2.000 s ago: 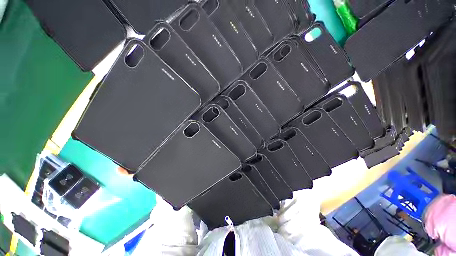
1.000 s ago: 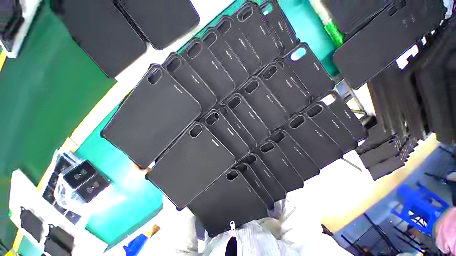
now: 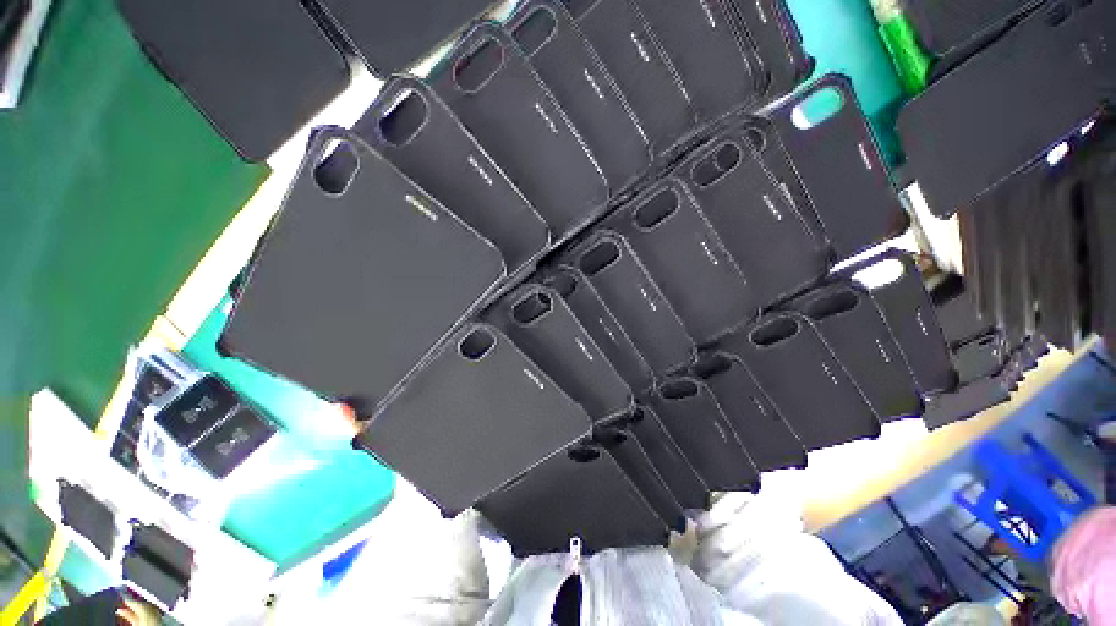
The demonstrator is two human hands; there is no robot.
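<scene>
Black phone cases (image 3: 367, 275) with oval camera cutouts overlap in three slanting rows across the middle and fill much of the view. Only a small bit of my left hand (image 3: 350, 416) shows, a fingertip at the lower left edge of the cases. It holds that edge; the rest of the hand is hidden beneath them. Whatever supports the rows underneath cannot be seen. My right hand is not visible.
Larger black panels (image 3: 245, 73) lie upper left beside the green conveyor (image 3: 98, 245). A plastic bag with black parts (image 3: 202, 422) rests on the teal bench (image 3: 331, 471). Black stacks (image 3: 1028, 245) stand right. A blue stool (image 3: 1028, 495) and a pink sleeve (image 3: 1087, 569) are lower right.
The rows of cases first looked smaller and further from the camera, shifted right against the bench, then came back larger and slightly left. The fingertip stayed at their lower left edge.
</scene>
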